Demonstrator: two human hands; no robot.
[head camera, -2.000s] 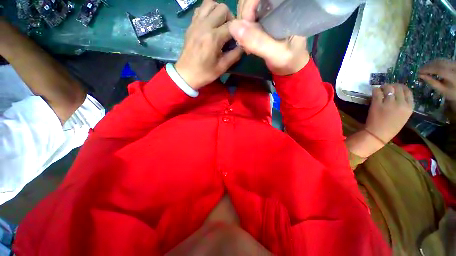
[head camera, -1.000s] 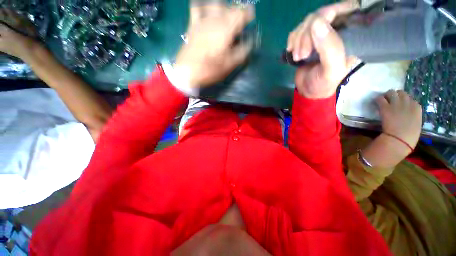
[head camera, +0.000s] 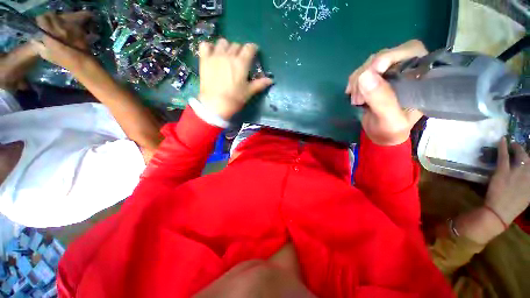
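Note:
My left hand (head camera: 228, 77) is palm down over the green bench, right of the board pile. A small dark circuit board (head camera: 255, 71) shows between its thumb and forefinger, mostly hidden by the hand. My right hand (head camera: 386, 93) is closed around the narrow front end of a thick grey hand power tool (head camera: 441, 87). The tool lies roughly level, its tip at the left near the fingers and its rear at the right. The hands are apart.
A pile of boards (head camera: 157, 43) lies on the left. Pale square frames and specks (head camera: 308, 13) lie at the top centre. A metal tray (head camera: 450, 165) is on the right. Neighbours' hands (head camera: 511, 183) are on the right and also at the upper left (head camera: 64, 35).
My left hand has moved from beside the tool tip to the left, near the pile. My right hand and the tool have moved right. The neighbour's hand at the tray has also shifted.

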